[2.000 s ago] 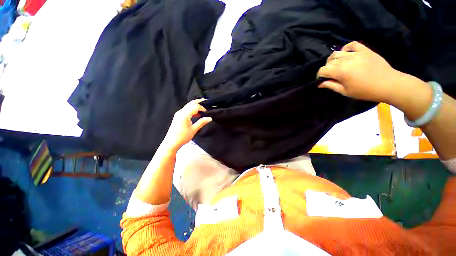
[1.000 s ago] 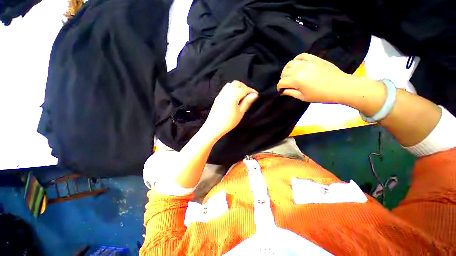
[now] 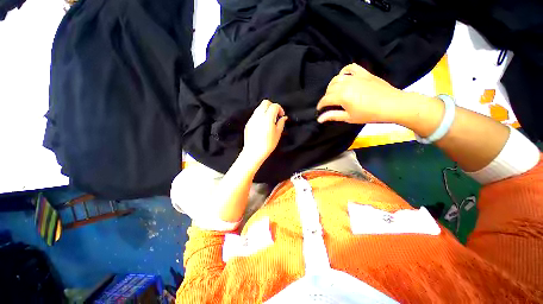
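A black garment (image 3: 250, 77) lies in folds over the table edge and partly over the lap. My left hand (image 3: 264, 132) is on the garment's near part, thumb and fingers pinched together on the black cloth. My right hand (image 3: 357, 98) is a little to the right of it, fingers curled over the cloth, thumb pointing left. A small gap lies between the hands. Whether the right hand holds a small tool cannot be seen.
Another black garment (image 3: 119, 95) lies on the white table (image 3: 24, 107) at left. More black cloth (image 3: 527, 89) with a thin dark loop is at far right. Yellow tape (image 3: 381, 141) edges the table. A wooden stool (image 3: 89, 211) and a blue crate (image 3: 128, 289) stand at lower left.
Since the first frame both hands have moved closer together and the garment has been refolded under them. Since the second, my left hand has shifted slightly left and the right wrist slightly left.
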